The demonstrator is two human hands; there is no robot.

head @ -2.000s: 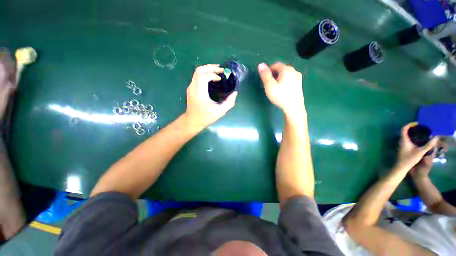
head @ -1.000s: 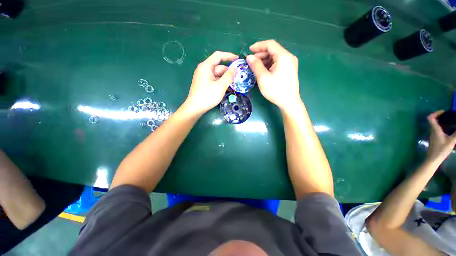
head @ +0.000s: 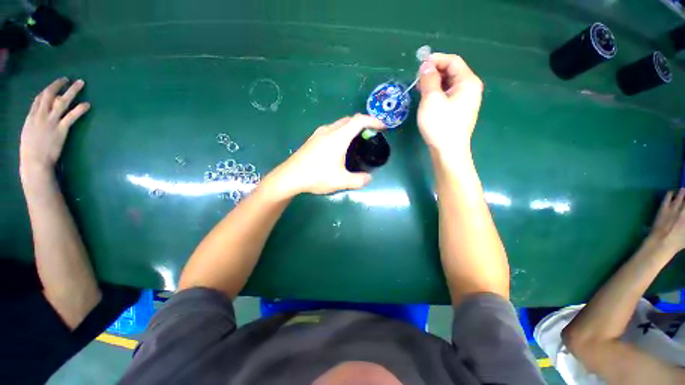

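A black tubular housing (head: pixel 368 153) stands in front of me, its dark mouth up, with a small pale green spot at its rim. My left hand (head: pixel 330 156) is closed around its left side. A round blue-and-white patterned part (head: pixel 389 104) lies at the housing's far side, by my left fingertips. My right hand (head: pixel 449 94) pinches a thin pale strand that runs to the round part. A small whitish round piece (head: pixel 423 53) shows at my right fingertips; what it is I cannot tell.
Silver rings (head: pixel 231 172) lie clustered at the left, with a clear ring (head: pixel 265 94) beyond them. Black housings (head: pixel 583 51) lie at the far right, and another black part (head: pixel 49 25) at the far left. A person's arm (head: pixel 56 195) rests at left; another person's arm (head: pixel 627 278) is at right.
My right hand has moved right and away from the round part, drawing out the strand. My left hand has moved from the round part down onto the housing. A neighbour's hand has come in at left.
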